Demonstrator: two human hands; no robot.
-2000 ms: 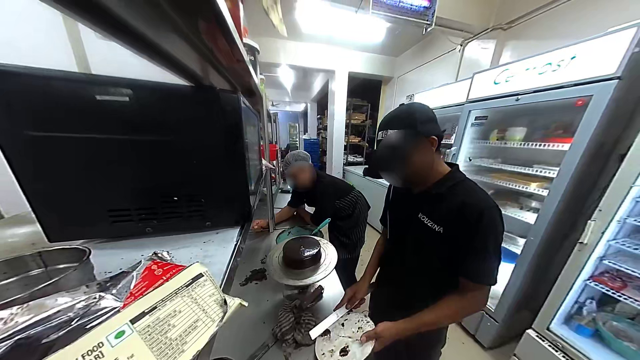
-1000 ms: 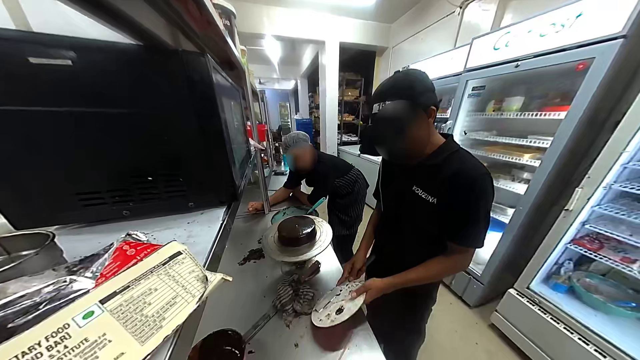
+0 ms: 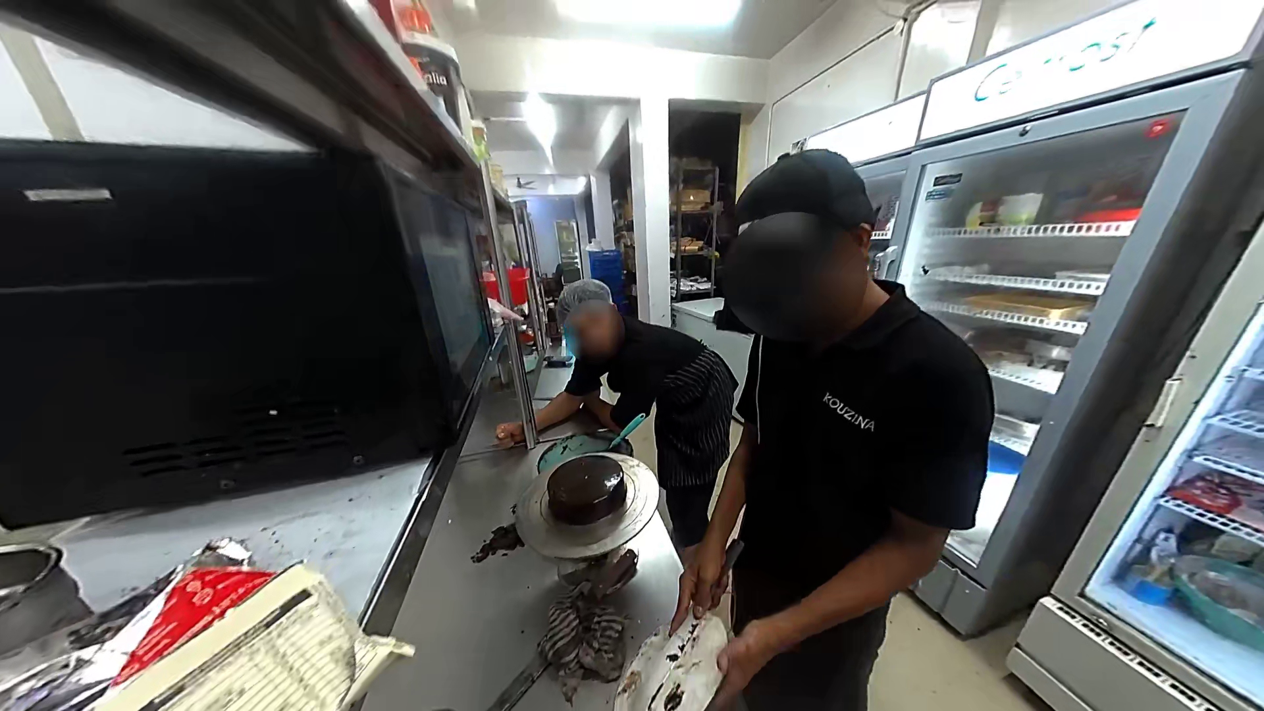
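Neither my left hand nor my right hand is in view. A round cake with glossy dark chocolate glaze rests on a cake turntable over the steel counter. Close by on the right, a co-worker in a black cap holds a pale round board smeared with chocolate in one hand. The other hand grips a dark handle at the board; its blade is hard to make out. A striped cloth lies crumpled below the turntable.
A black oven-like appliance stands at left above opened food packaging. Behind the turntable is a teal bowl with a utensil. Another co-worker leans on the counter. Glass-door refrigerators line the right.
The near co-worker's flat blade, plain over the board two seconds ago, no longer shows clearly. A dark round thing at the bottom edge one second ago has left view. The cake remains on the turntable.
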